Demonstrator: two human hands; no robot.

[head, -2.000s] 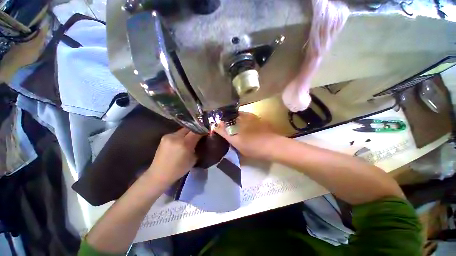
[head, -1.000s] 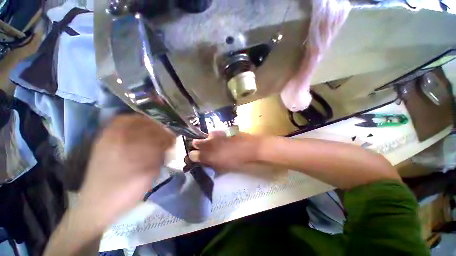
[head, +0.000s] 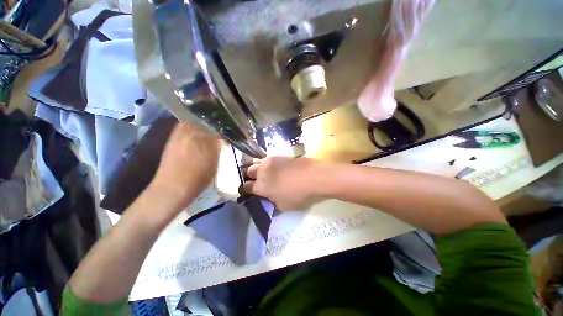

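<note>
The grey-blue piece with dark edges [head: 225, 231] lies on the white table below the needle area. My right hand [head: 281, 182] grips its upper end with thumb and fingertips, just below the bright presser foot area [head: 278, 143]. My left hand [head: 188, 157] is left of the needle, over a dark brown panel [head: 139, 166]; its fingertips are partly hidden behind the machine head, so its hold is unclear. The sewing machine head [head: 247, 55] covers the top of the view.
Black-handled scissors [head: 395, 126] lie on the machine bed. Green thread snips [head: 494, 139] lie at right on the white table [head: 346, 216]. A pink-white hank [head: 386, 80] hangs from the machine. Grey-blue garment pieces [head: 111, 74] are heaped at left.
My left hand has moved left, off the fabric by the needle, to the dark panel. My right hand has come slightly down and left onto the grey-blue piece, which has shifted left.
</note>
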